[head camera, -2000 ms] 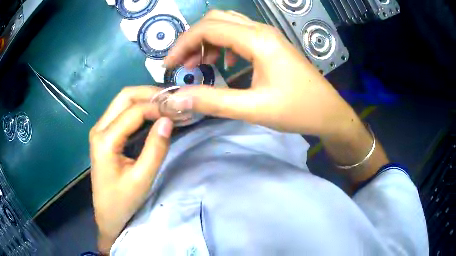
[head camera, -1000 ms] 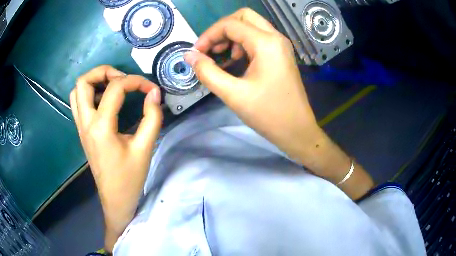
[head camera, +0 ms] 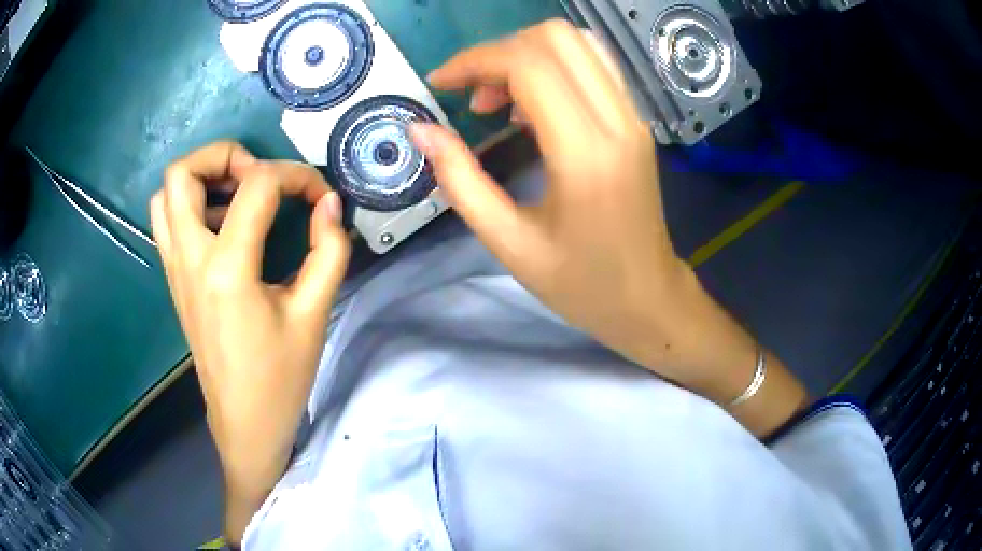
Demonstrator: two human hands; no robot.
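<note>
The silver three-seat fixture (head camera: 309, 131) lies slantwise on the green bench, its top end cut off by the picture's edge. The lowest round seat (head camera: 379, 153) has a black rim and shiny rings, with glare like a clear disc lying in it. My right hand (head camera: 560, 178) is open over its right side, thumb tip at the rings, index finger apart above. My left hand (head camera: 253, 253) is at the seat's lower left, thumb and index tips close together beside the rim. I cannot tell whether these tips touch or hold anything.
Tweezers (head camera: 92, 210) lie on the green mat (head camera: 102, 344) at left, with clear rings (head camera: 29, 288) near them. Stacked silver plates (head camera: 698, 65) stand at upper right. A clear tray (head camera: 32, 479) is at lower left. The bench edge runs just beyond my smock.
The clear disc held between both hands at first is no longer in my fingers; glare shows in the lowest seat. My right thumb and index finger have parted. My left hand has moved slightly left.
</note>
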